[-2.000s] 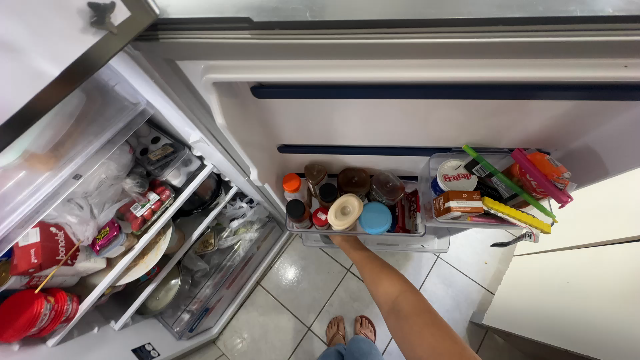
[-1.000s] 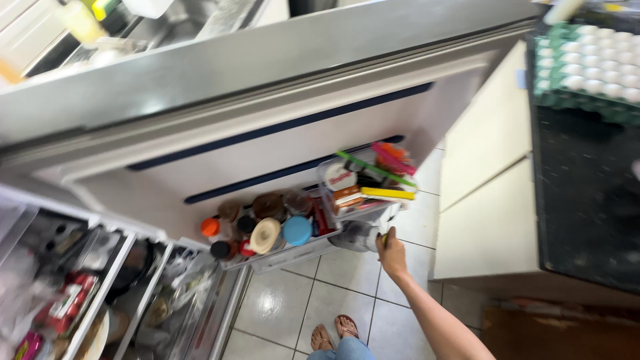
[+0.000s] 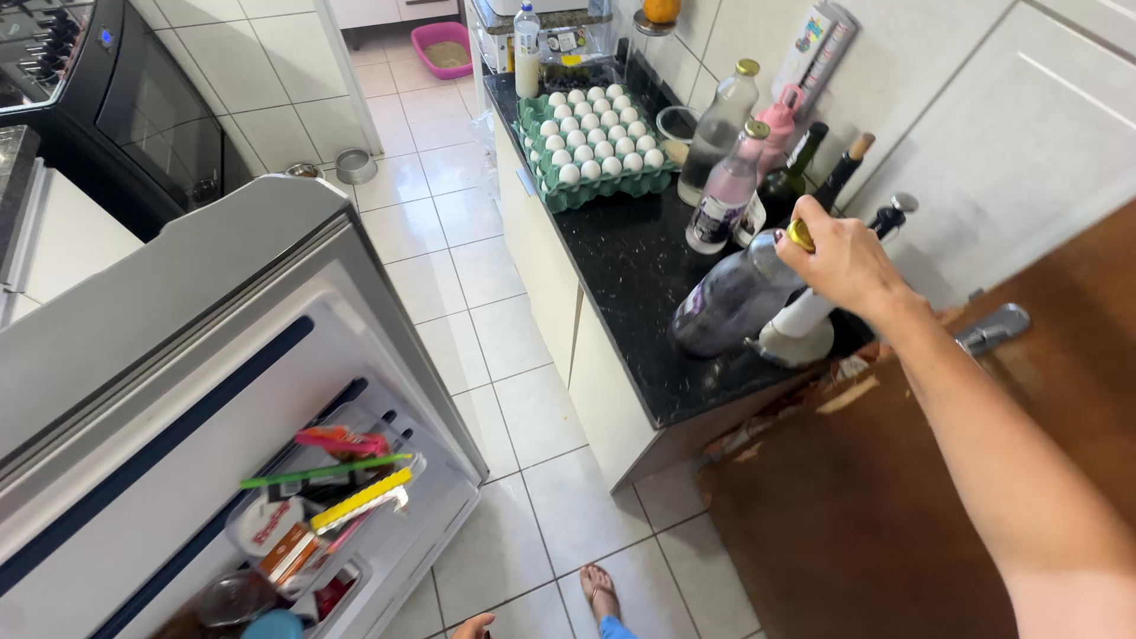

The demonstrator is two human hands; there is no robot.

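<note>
My right hand [image 3: 839, 257] grips the gold cap of a large glass bottle [image 3: 732, 293] with dark contents. The bottle is at the near end of the black stone countertop [image 3: 612, 266]; whether its base rests there I cannot tell. Close by on the right is a white object with a round base [image 3: 796, 337]. Behind stand a bottle with pink liquid [image 3: 719, 200] and a taller clear bottle [image 3: 719, 133]. Only the fingers of my left hand [image 3: 475, 627] show at the bottom edge, low over the floor, near the open refrigerator door [image 3: 390, 355].
Green trays of white eggs [image 3: 599, 142] sit farther back on the counter, beside a bottle of pale liquid [image 3: 526, 53]. Door bins hold packets closed with clips [image 3: 364, 497] and jars. A brown wooden door [image 3: 887, 497] is at right, a black stove [image 3: 133, 115] at far left.
The view has swung right to the counter. One second ago a hand was at the refrigerator door's lower bin; now my right hand holds the bottle's cap at the counter.
</note>
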